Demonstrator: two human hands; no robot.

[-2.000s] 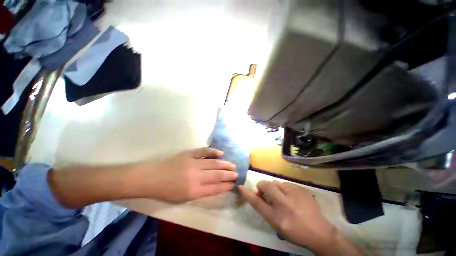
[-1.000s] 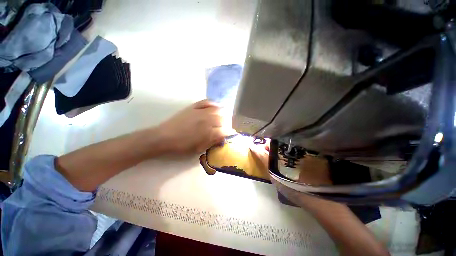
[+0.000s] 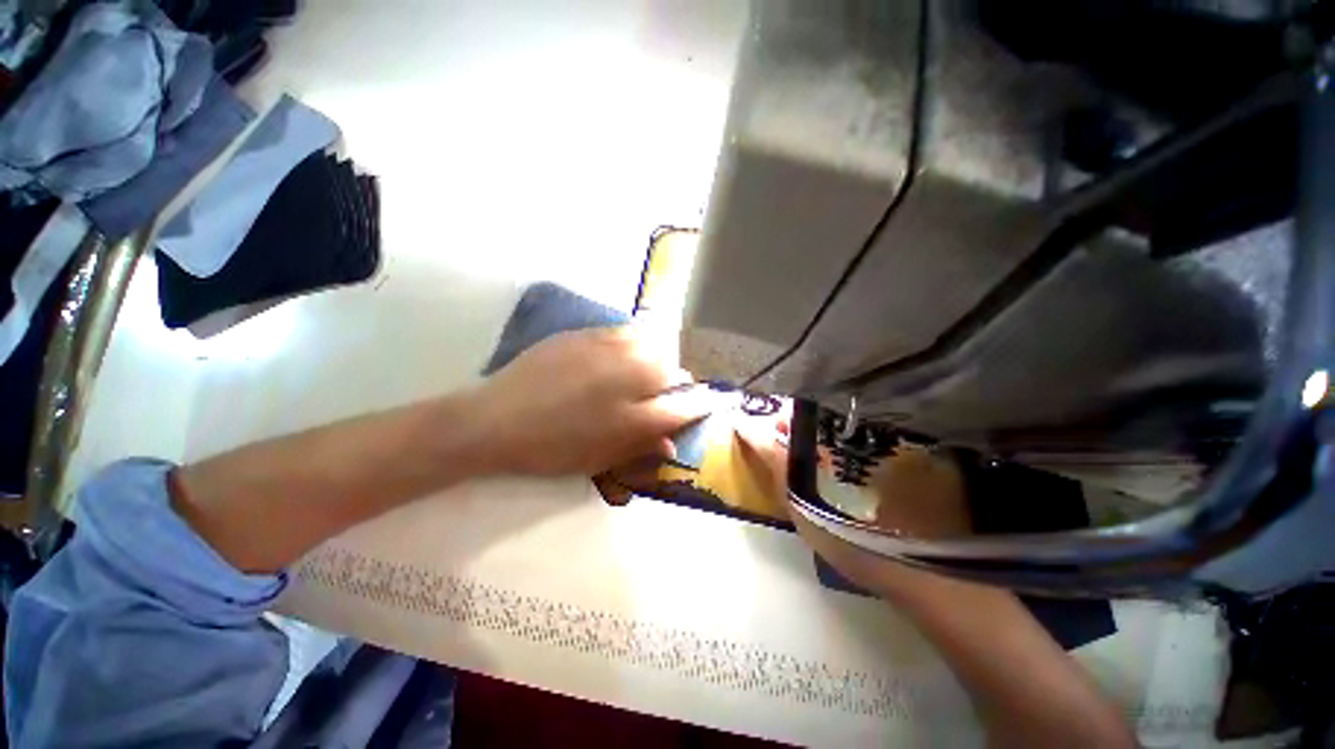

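My left hand [image 3: 586,403] lies on a blue-grey fabric piece [image 3: 552,313] on the machine bed, pressing it flat beside the needle area. One end of the piece shows beyond my hand to the upper left, and a bit shows below my fingertips. My right hand [image 3: 776,454] is mostly hidden behind the chrome frame and machine head; its fingertips are near the needle area. The off-white sewing machine head [image 3: 820,190] covers the right. The yellowish bed plate [image 3: 728,471] shows under the bright light.
A stack of black pieces [image 3: 315,242] with a light piece [image 3: 249,190] on top lies at left. A crumpled blue-grey heap [image 3: 88,110] lies upper left. Dark pieces [image 3: 1076,620] lie under the arm at right. A printed scale [image 3: 586,632] runs along the table's front edge.
The blue-grey piece has turned, its far end swinging left and down from above my left hand. My left hand has shifted slightly right and down. My right hand has barely moved.
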